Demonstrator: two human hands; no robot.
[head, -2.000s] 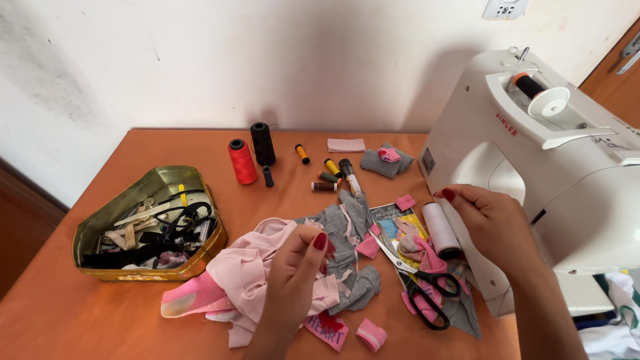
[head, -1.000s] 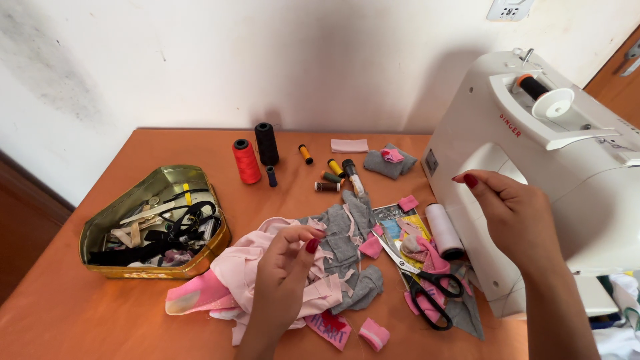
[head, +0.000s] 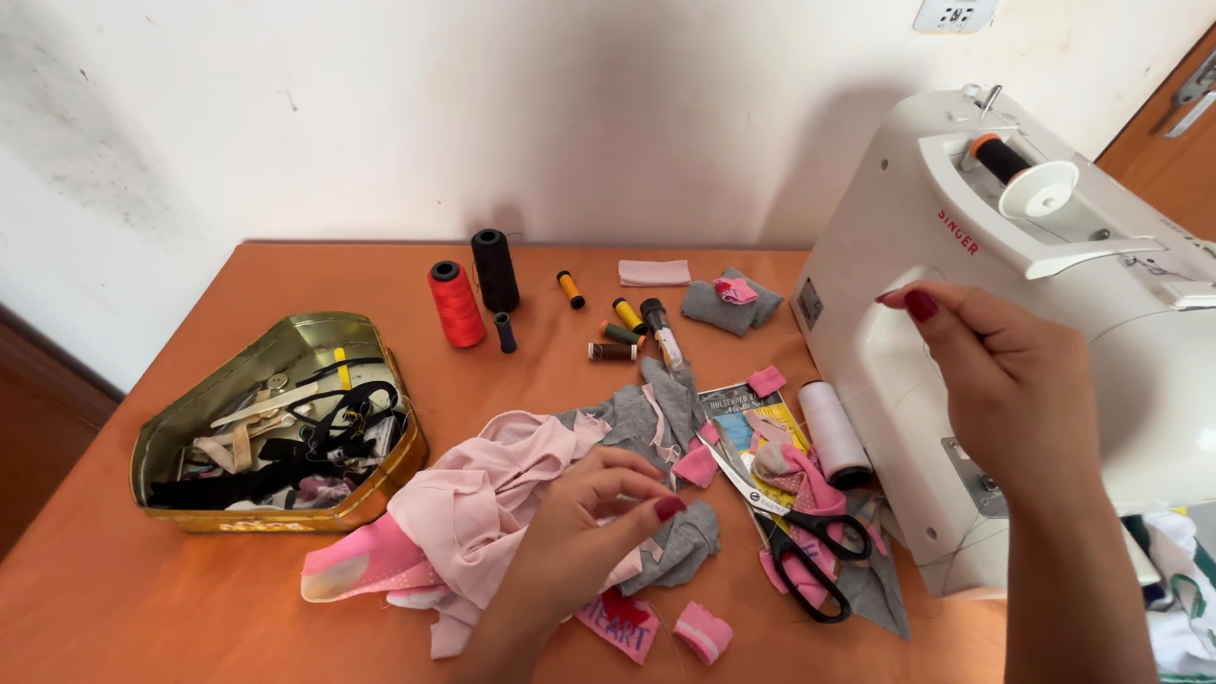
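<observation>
My left hand [head: 594, 532] hovers over pale pink fabric [head: 475, 484] and grey fabric scraps [head: 679, 541], thumb near the fingertips. Raised before the white sewing machine [head: 855, 313], my right hand [head: 1016, 389] has thumb and index finger pinched together. Whether either hand holds a thin thread or needle cannot be told. Black-handled scissors [head: 798, 527] lie partly spread over pink scraps and a needle packet [head: 736, 404]. Beside them lies a large white thread spool [head: 834, 432]. Pink scraps [head: 703, 632] lie near the front.
On the left, an open gold tin [head: 404, 456] holds straps and notions. Red [head: 456, 309] and black [head: 496, 271] thread cones stand at the back. Small spools [head: 570, 290], a folded pink strip [head: 654, 274] and grey folded fabric [head: 717, 306] lie farther right.
My right hand has moved rightward, away from the white spool. My left hand has shifted slightly right and toward the front edge over the fabric.
</observation>
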